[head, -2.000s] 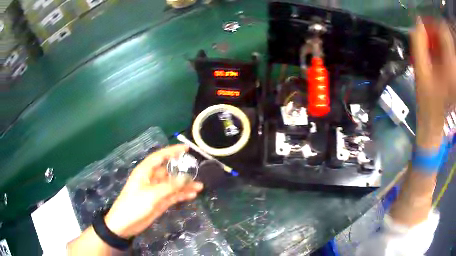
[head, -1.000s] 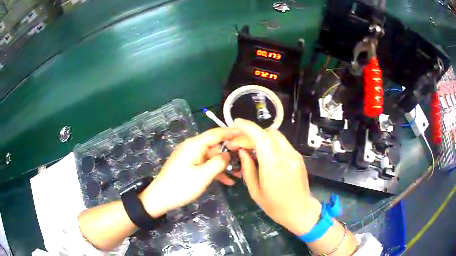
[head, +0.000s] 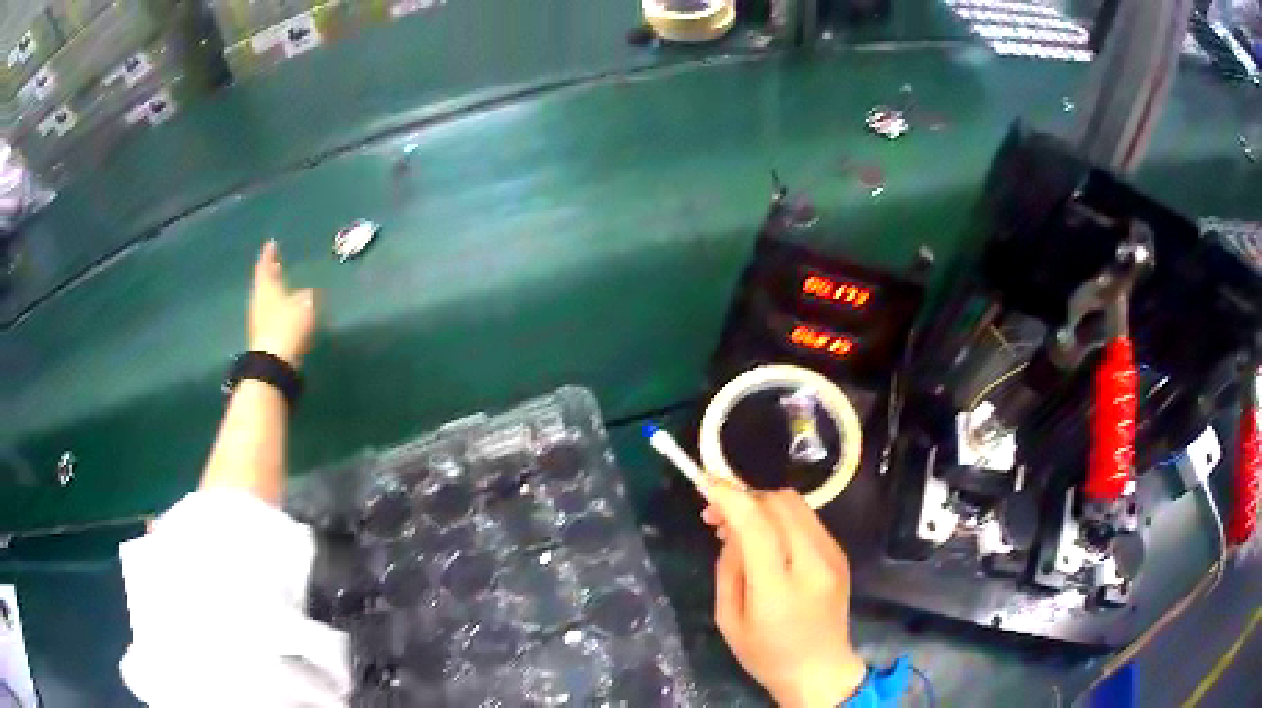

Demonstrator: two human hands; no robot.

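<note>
My left hand (head: pixel 282 313) reaches out over the green belt at the left, fingers extended, with nothing seen in it. A loose silver module (head: pixel 356 239) lies on the belt just beyond and right of its fingertips. My right hand (head: pixel 778 581) holds a white pen with a blue end (head: pixel 681 455), which points up and left beside the cream tape ring (head: pixel 716 419). The black meter (head: pixel 886 302) with two rows of red-orange digits stands behind the ring. The clear blister tray (head: pixel 478 519) with dark discs lies between my arms.
The black test fixture (head: pixel 1017 604) stands at the right, with red clamp handles (head: pixel 1113 422). More small silver pieces lie on the belt (head: pixel 554 180), one near the top right (head: pixel 887 122). A yellow-white roll (head: pixel 688 17) is at the top. A white block with cable (head: pixel 1201 454) is behind the fixture.
My hands have moved apart from their joint hold on a small part. My left hand has reached out over the belt. My right hand has taken hold of the pen. The view has shifted.
</note>
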